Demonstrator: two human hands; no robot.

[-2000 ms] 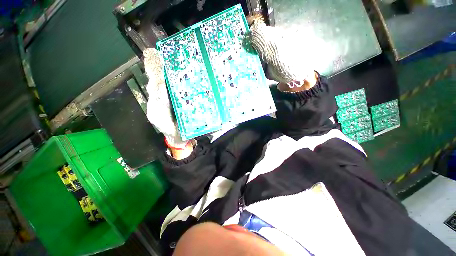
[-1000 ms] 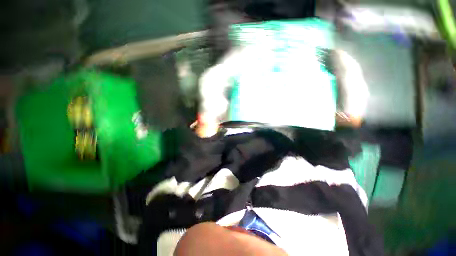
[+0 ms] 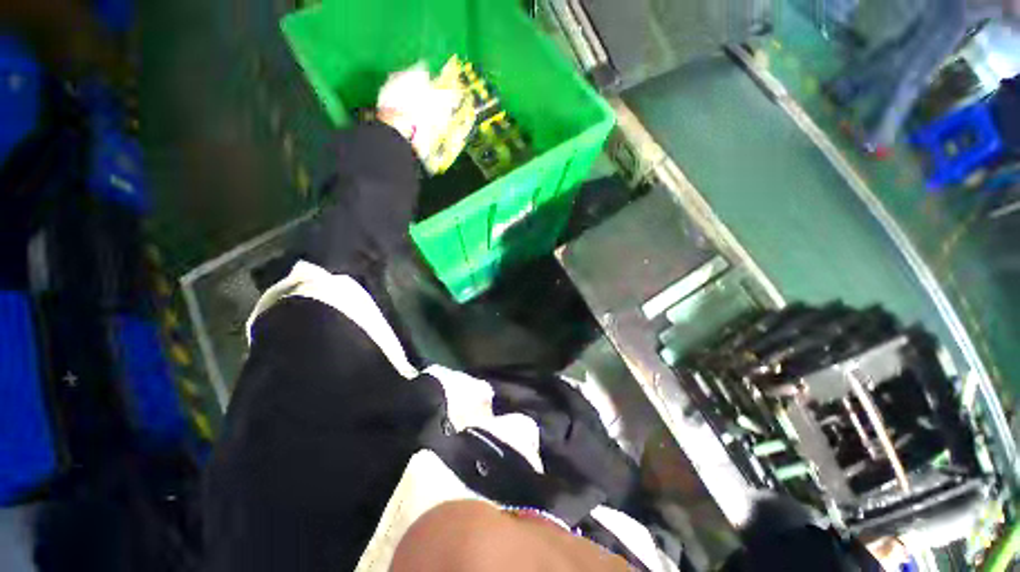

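Note:
My left hand (image 3: 412, 98), in a pale glove and overexposed, is inside the green plastic bin (image 3: 515, 212) at the top. It grips a circuit board (image 3: 450, 125) with yellow parts on its visible side. The board is tilted beside other yellow-and-black boards (image 3: 492, 140) in the bin. The fingers are blurred. A dark sleeve (image 3: 783, 536) reaches the bottom right edge. My right hand cannot be made out clearly there; a small pale patch beyond the sleeve is cut off by the edge.
A stack of dark carrier fixtures (image 3: 861, 419) stands at the right, near the sleeve. A green conveyor belt (image 3: 761, 168) runs behind the metal-topped bench (image 3: 632, 251). A metal-edged frame (image 3: 241, 251) is left of my arm. Blue containers (image 3: 22, 391) are at the far left.
The view has swung left and the bin now lies at the top. My left hand has left the large green panel and is in the bin. That panel is out of view.

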